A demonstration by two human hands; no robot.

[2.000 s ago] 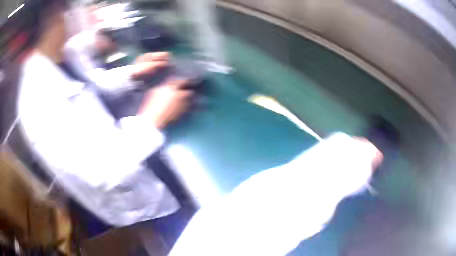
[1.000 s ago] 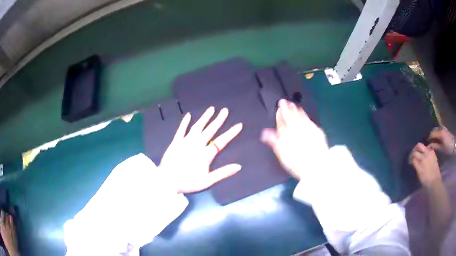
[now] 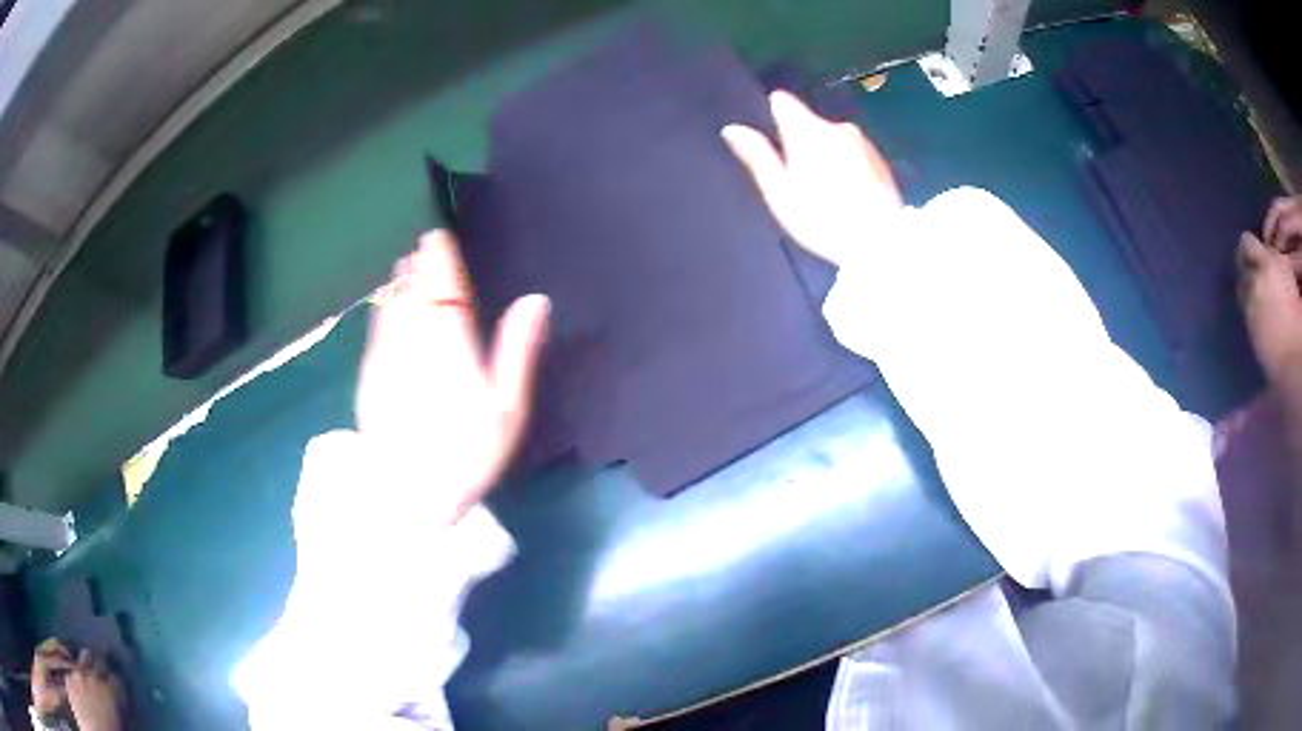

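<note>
Flat black box blanks (image 3: 643, 271) lie in an overlapping pile in front of me, partly on the table and partly on the green strip behind it. My left hand (image 3: 446, 364) is at the pile's left edge, beside a narrow black panel that stands up; its fingers are partly blurred and I cannot tell if they grip it. My right hand (image 3: 828, 179) is at the upper right of the pile, thumb and fingers apart, over the blanks' edge. A folded black box (image 3: 204, 286) with raised walls lies on the green strip at the left.
A white metal post (image 3: 985, 43) is bolted at the table's far edge. More black blanks (image 3: 1164, 200) lie at the right, near another person's hand (image 3: 1275, 293). Another person's hands (image 3: 79, 688) are at the lower left. A pale guard (image 3: 86, 179) curves behind the green strip.
My left hand has moved left from flat on the pile to its left edge, where a panel now stands up. My right hand is higher in view. The view has shifted.
</note>
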